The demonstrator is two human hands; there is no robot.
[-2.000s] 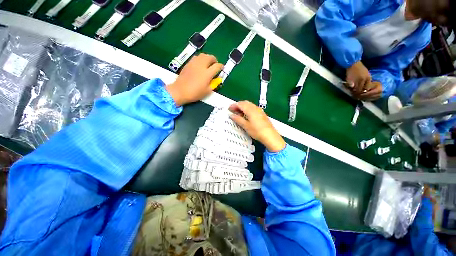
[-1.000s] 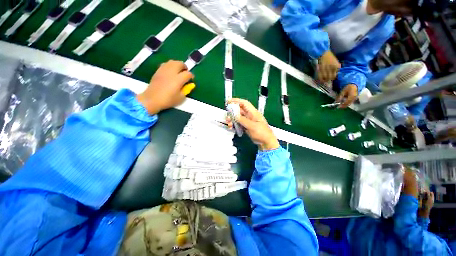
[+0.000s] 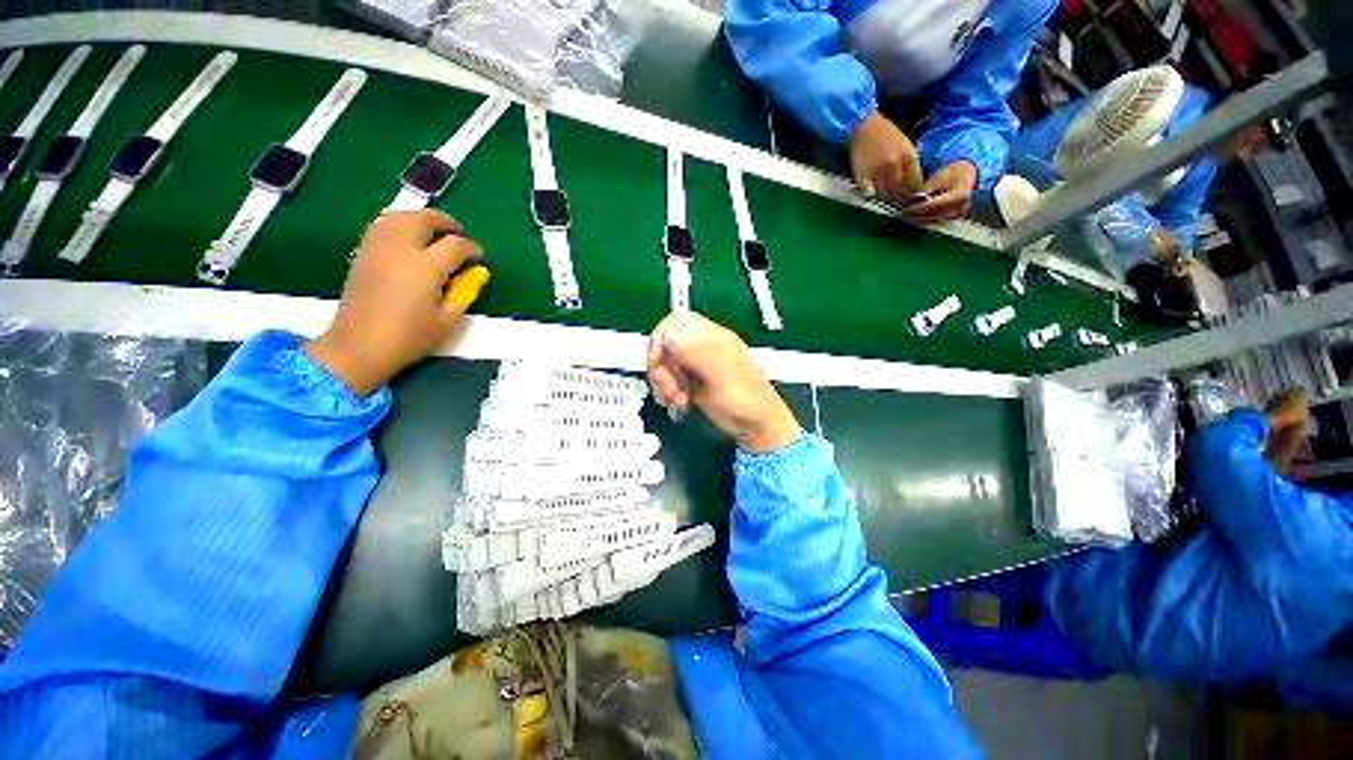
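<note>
My left hand [image 3: 398, 297] lies at the near belt rail, closed around a yellow hand tool [image 3: 466, 287] whose end shows. It covers the lower end of a strapped watch [image 3: 428, 175] on the belt. My right hand [image 3: 712, 371] is at the near rail with curled fingers, below another strapped watch [image 3: 678, 242]; a small bit shows under the fingertips, too small to name, and the palm is hidden. A fanned strap stack [image 3: 564, 446] of white holed straps lies on the bench between my forearms.
The green conveyor belt [image 3: 594, 297] carries several more strapped watches and, at right, short part-strapped watches [image 3: 935, 315]. Clear plastic bags [image 3: 89, 446] lie at left, bagged white straps [image 3: 1080, 460] at right. A co-worker's hands [image 3: 905, 175] work across the belt; another blue sleeve is lower right.
The view has shifted, and the belt watches sit further left. The white strap piece seen in my right hand one second ago no longer shows clearly. My left hand keeps the yellow tool.
</note>
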